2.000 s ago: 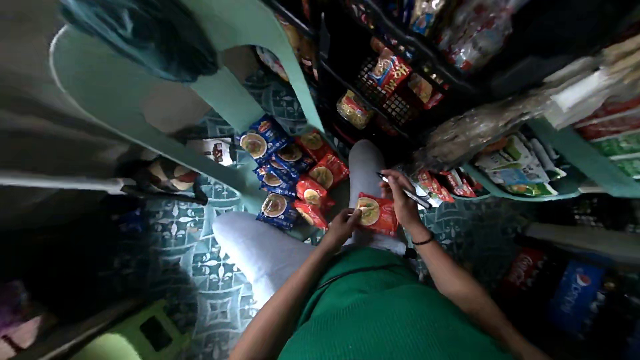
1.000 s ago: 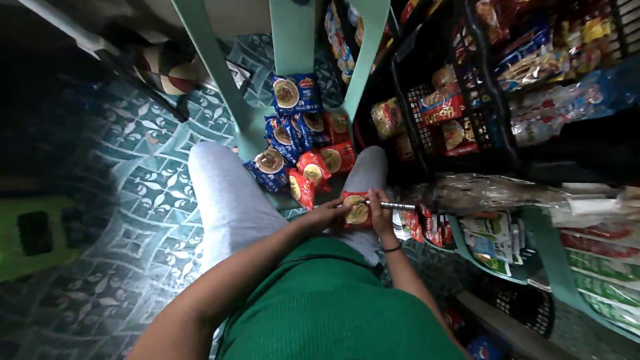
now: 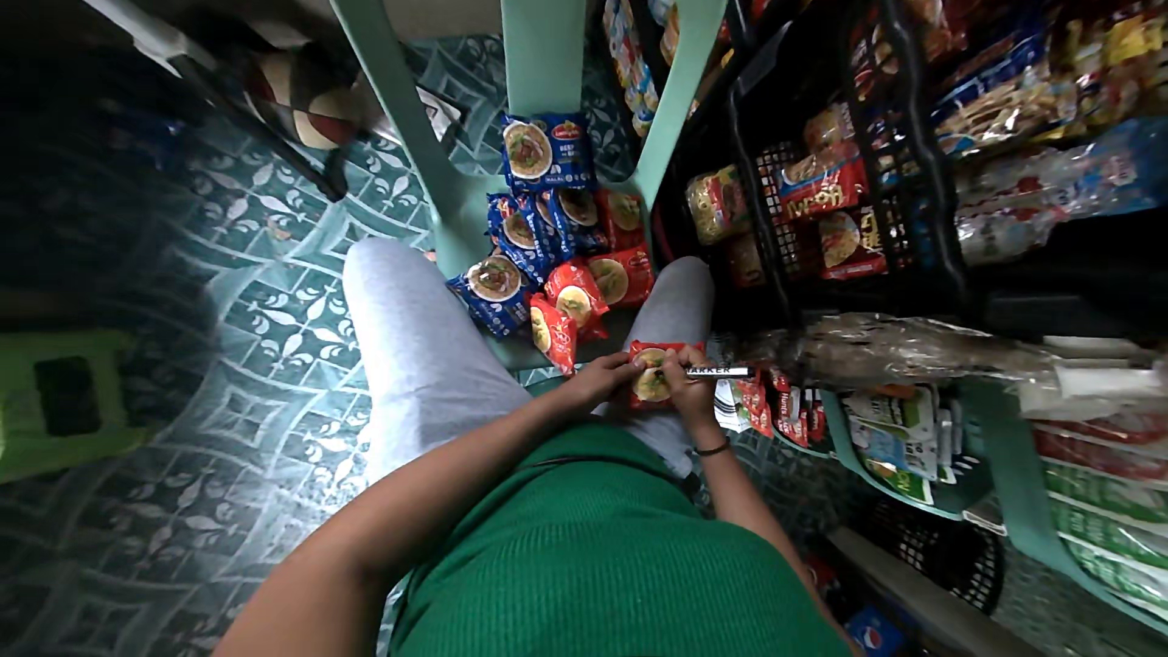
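Observation:
A red instant noodle packet (image 3: 650,388) lies over my right thigh, between my hands. My left hand (image 3: 602,379) pinches its left side. My right hand (image 3: 689,388) grips the upper right part and also holds a marker pen (image 3: 721,371), which points to the right. Beyond my knees, a pale green plastic chair (image 3: 544,59) bears a heap of noodle packets. Blue packets (image 3: 547,151) lie at the back and left of the heap, and red packets (image 3: 620,276) at the right and front.
Black plastic crates (image 3: 776,210) with packaged snacks stand close on the right. Green shelves (image 3: 1004,456) with sachets are at the lower right. A plastic-wrapped bundle (image 3: 912,351) juts toward my right knee. A light green plastic stool (image 3: 68,401) is at the far left, on the patterned floor (image 3: 274,347).
The view has turned since two seconds ago. The marker, then slanting up from my right hand, now lies nearly level across it. Both hands remain at the red packet.

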